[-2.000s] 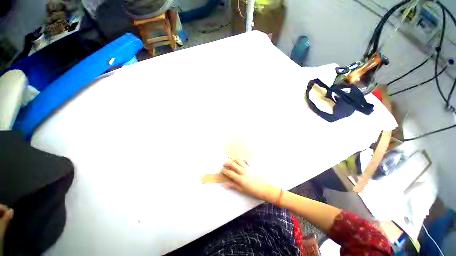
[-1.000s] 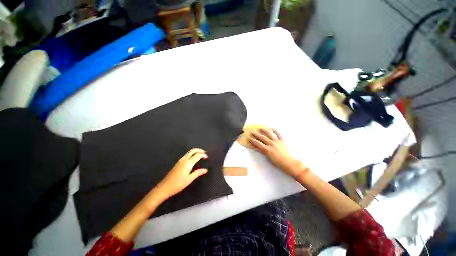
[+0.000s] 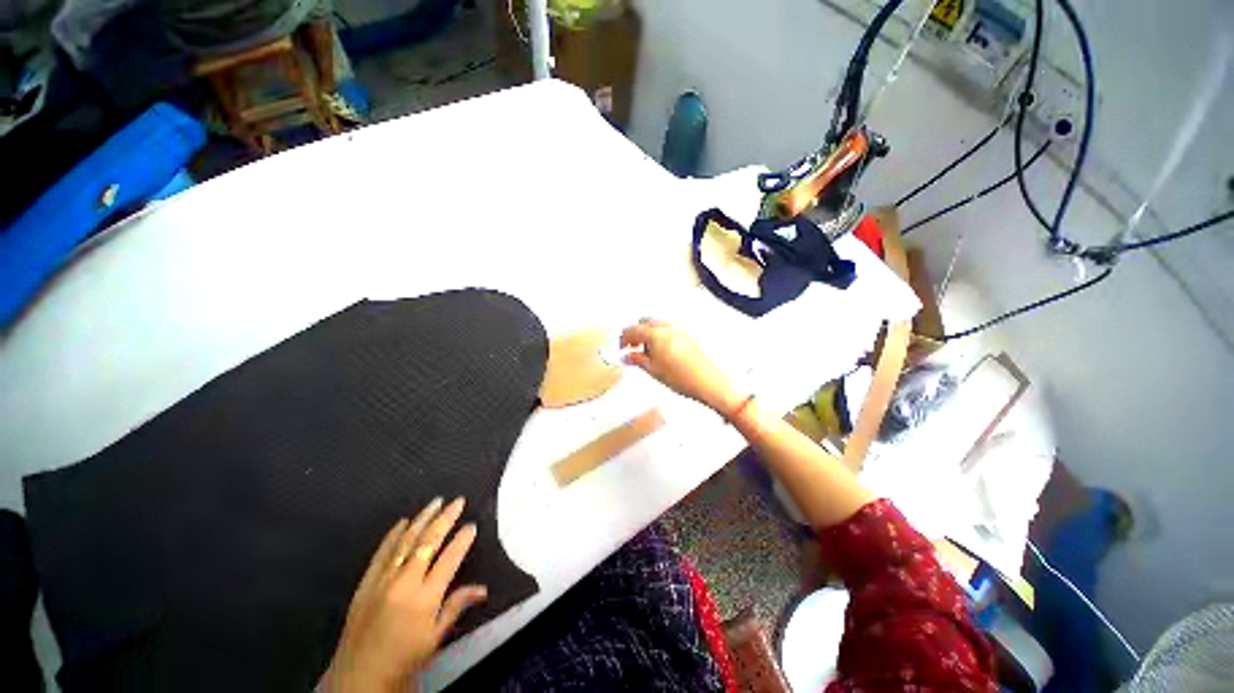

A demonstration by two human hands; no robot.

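Observation:
A dark ribbed sleeve panel (image 3: 298, 447) lies flat on the white table, its curved cap to the right. My left hand (image 3: 413, 582) lies on the panel's near part, fingers spread, holding nothing. The tan oval template (image 3: 579, 371) lies beside the cap, its left edge at the cloth. My right hand (image 3: 663, 358) is at the template's right end, its fingertips closed on a small whitish piece of chalk (image 3: 616, 355). A narrow tan placement strip (image 3: 608, 448) lies on the table between the template and the near edge.
A looped dark navy band (image 3: 761, 265) and a steam iron (image 3: 823, 182) with an orange-brown handle are at the table's far right end. A blue roll (image 3: 95, 203) is at the far left. Black cables hang on the wall. A wooden stool (image 3: 264, 88) stands behind the table.
The sleeve panel has come onto the table from the left and lies nearer me. My right hand has left the template's top and now holds the chalk. The view has turned right.

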